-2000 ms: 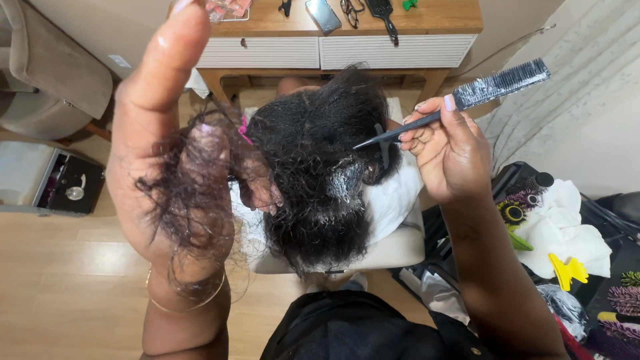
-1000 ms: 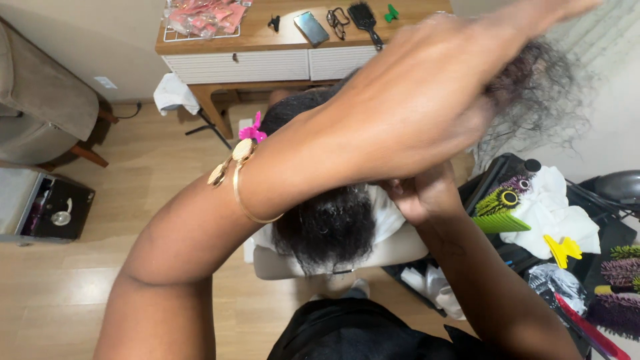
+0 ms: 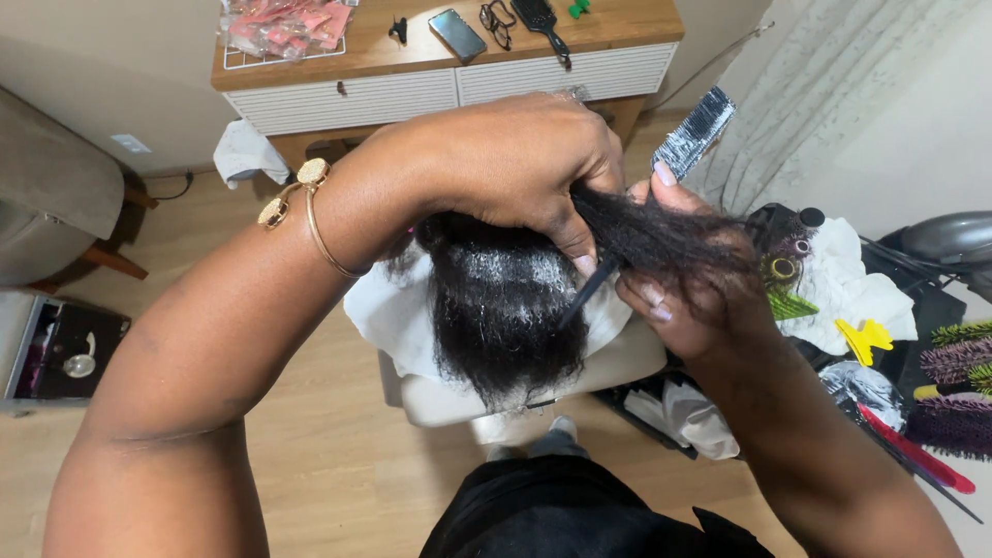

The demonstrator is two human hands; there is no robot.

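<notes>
A seated person's dark hair (image 3: 496,325) hangs over the chair back, with streaks of white cream across it. My left hand (image 3: 535,170) grips a section of this hair close to the head, fingers closed around it. Beside it, my right hand (image 3: 697,287) holds a black rat-tail comb (image 3: 695,133) whose teeth are coated with white cream. The comb's thin tail points down and left beneath the lifted section, which lies across my right palm. A white cloth (image 3: 391,318) covers the person's shoulders; the face is hidden.
On the wooden dresser (image 3: 356,66) lie a phone (image 3: 457,35), glasses, a paddle brush (image 3: 542,23) and pink packets. At right are a yellow claw clip (image 3: 864,339), white towel (image 3: 845,271), round brushes (image 3: 953,387), a bowl of cream (image 3: 862,391) and a hair dryer (image 3: 949,240).
Two seconds ago my left hand was raised at the left with loose hair about it; now it grips a section over the head. My right hand and the comb have come close beside it.
</notes>
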